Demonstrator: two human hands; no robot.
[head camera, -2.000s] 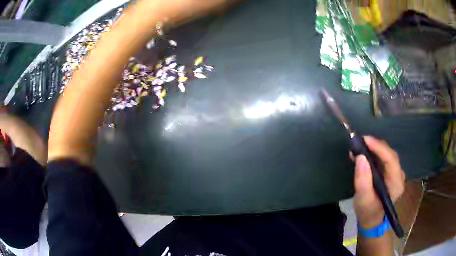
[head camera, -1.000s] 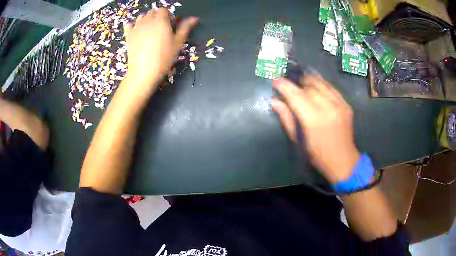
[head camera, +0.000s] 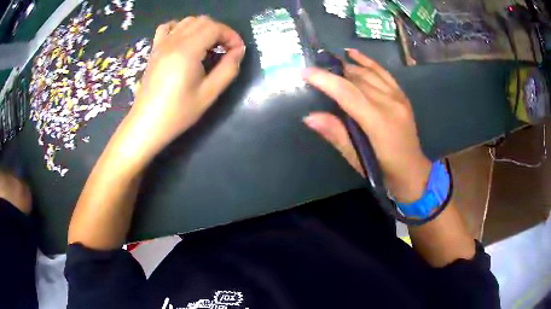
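Note:
My left hand is beside the heap of small leaded components. Its thumb and fingers are pinched around a small dark and whitish bit, apparently one component, mostly hidden by the fingers. My right hand wears a blue wrist band and holds the black soldering iron. The iron's shaft points away from me, just right of the circuit board. The board lies flat between my hands, its middle glaring white. My right index fingertip is at the board's near right corner.
Other green boards lie at the far right by a brownish tray. A yellow-rimmed solder spool is at the right bench edge. Dark thin parts lie far left. Another person's arm is at the left edge. A cardboard carton is below.
The view has shifted, so the heap and boards sit further left and higher. My left hand has come away from the heap towards the board, fingers now pinched. My right hand still holds the iron.

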